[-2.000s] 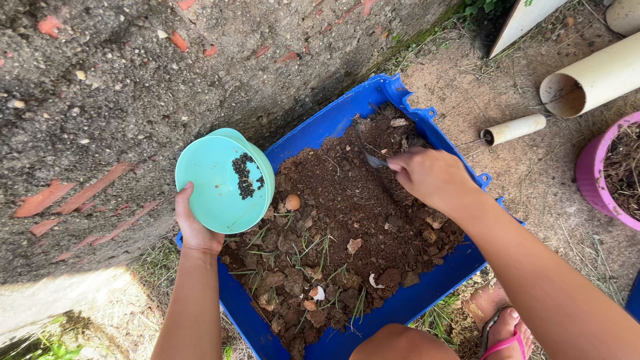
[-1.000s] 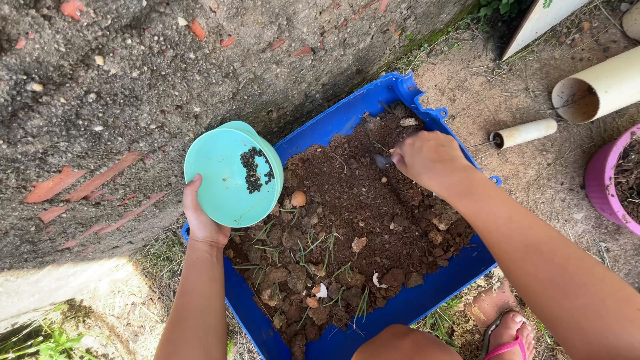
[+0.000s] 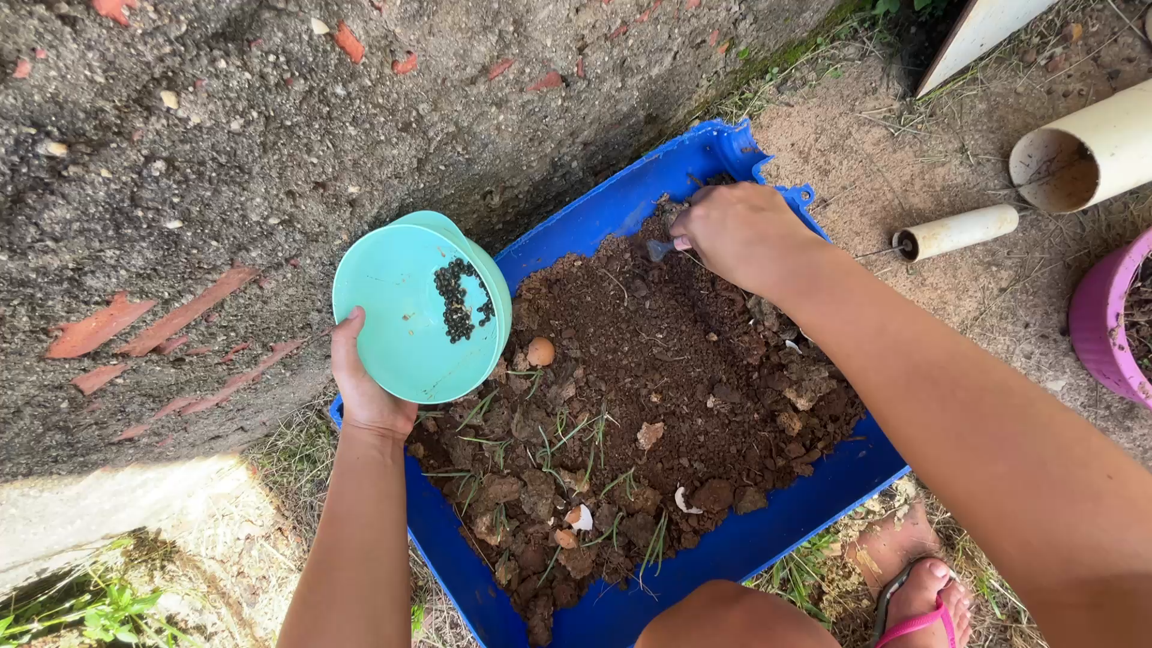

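Observation:
My left hand (image 3: 371, 382) grips a light green plastic bowl (image 3: 396, 333) by its rim, thumb inside; the bowl is tilted over the left edge of a blue plastic tray (image 3: 666, 589). A cluster of small dark seeds (image 3: 459, 301) lies in the bowl. My right hand (image 3: 724, 229) is closed around a small tool (image 3: 659, 249), of which only a greyish end shows, touching the soil near the tray's far corner. Brown soil (image 3: 648, 342) fills much of the tray, with clods, grass blades, an eggshell piece (image 3: 541, 352) and white shell bits (image 3: 580, 517) on it.
A rough wall (image 3: 270, 162) with exposed red brick borders the tray on the left. To the right lie a wide cream pipe (image 3: 1093, 153), a narrow white roller (image 3: 963, 232) and a pink pot (image 3: 1102, 315) of soil. My sandalled foot (image 3: 922, 598) is at lower right.
My right hand has moved with the tool toward the tray's far corner. My left hand still holds the bowl over the tray's left edge.

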